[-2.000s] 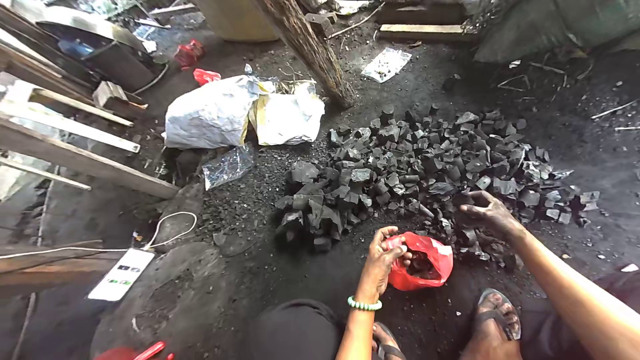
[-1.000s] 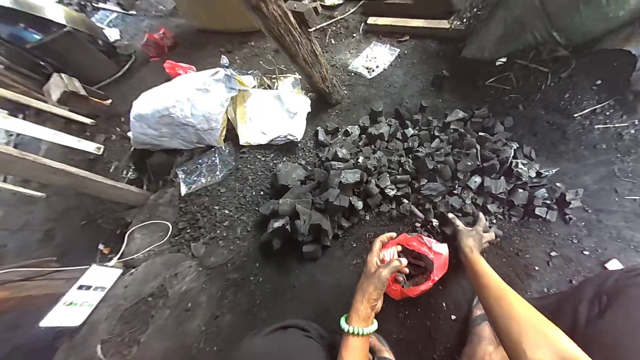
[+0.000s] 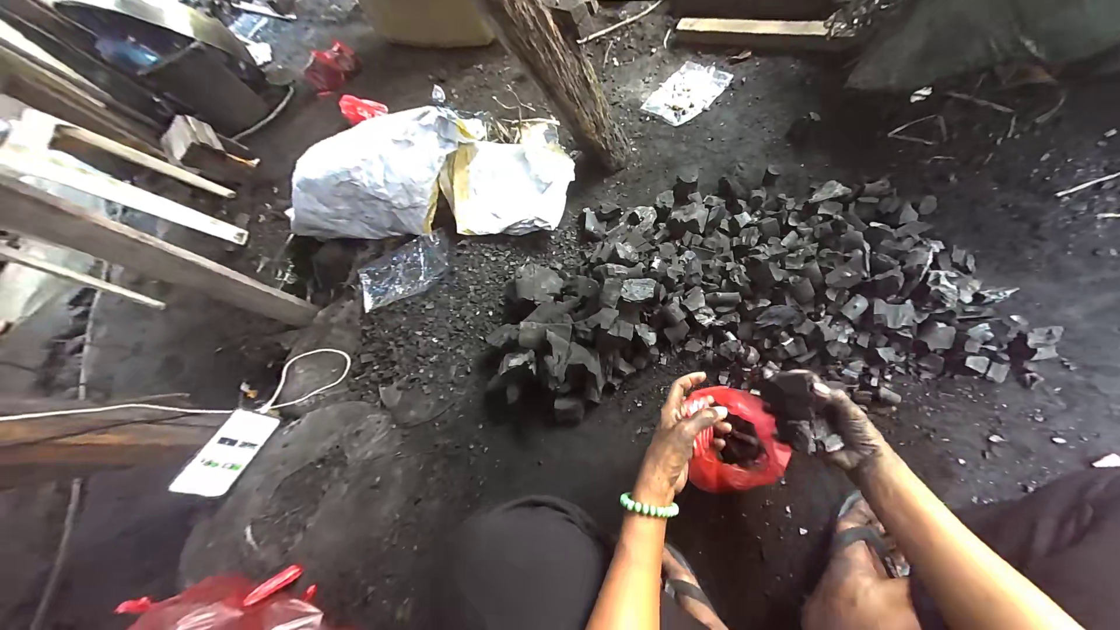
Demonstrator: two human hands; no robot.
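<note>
My left hand (image 3: 682, 437), with a green beaded bracelet at the wrist, grips the left rim of a red plastic bag (image 3: 744, 479). The bag's mouth faces up and dark charcoal shows inside. Just right of the bag, my right hand (image 3: 844, 429) holds charcoal pieces (image 3: 796, 407), blackened fingers curled around their right side. Beyond both hands spreads a heap of broken charcoal (image 3: 752, 271), with larger chunks (image 3: 560, 341) at its left end.
White sacks (image 3: 376, 175) lie behind a clear plastic wrapper (image 3: 407, 269). A wooden post (image 3: 569, 87) leans beyond the heap. At left are wooden slats (image 3: 131, 249) and a white power strip (image 3: 226, 453) with a cable. More red plastic bags (image 3: 236, 605) lie at the lower left.
My right hand was at the heap's near edge a second ago; it now holds charcoal beside the bag. My left hand keeps its hold on the bag's rim.
</note>
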